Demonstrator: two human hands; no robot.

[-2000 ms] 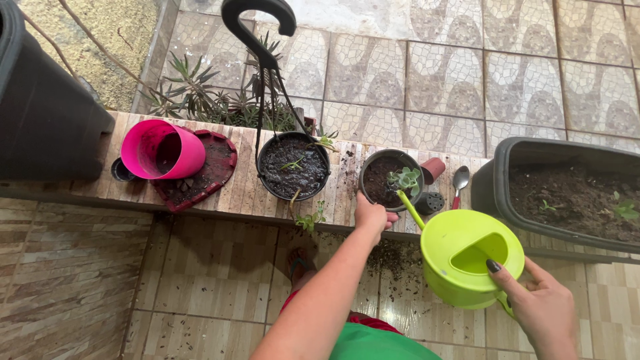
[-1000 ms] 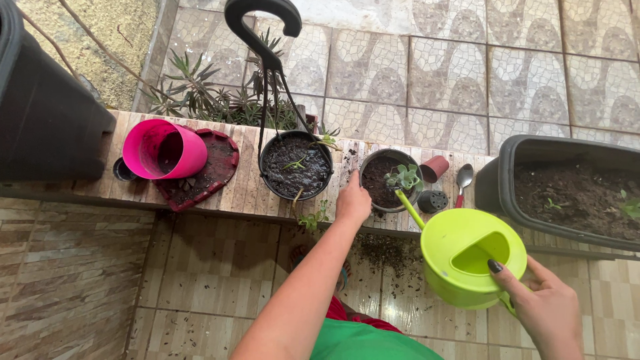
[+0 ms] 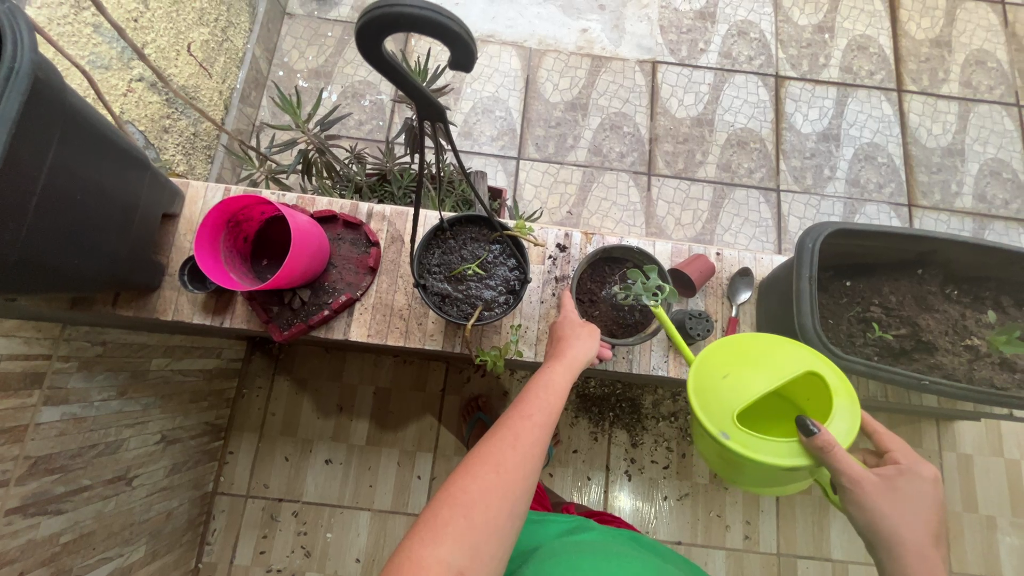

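My right hand [image 3: 888, 488] grips a lime green watering can [image 3: 768, 408] by its handle, thumb on the lid beside the opening. The can's spout reaches over the rim of a round dark pot [image 3: 616, 330] of soil, its tip by a small succulent [image 3: 645, 286]. My left hand [image 3: 574, 340] touches the near left side of that pot, index finger along its wall; whether it grips the pot is hard to tell. To the left, a black hanging pot [image 3: 470, 276] with a large hook [image 3: 416, 48] holds wet dark soil, a small sprout and trailing stems.
On the ledge [image 3: 392, 320] stand a pink pot [image 3: 264, 244] on a red tray [image 3: 352, 280], a terracotta-colored small pot [image 3: 693, 274], a small black pot [image 3: 692, 326] and a spoon [image 3: 739, 292]. A long planter [image 3: 800, 304] is at right, a large black container [image 3: 72, 176] at left.
My left hand has shifted slightly on the round pot's side; its index finger now points up along the wall. The watering can stays at the succulent.
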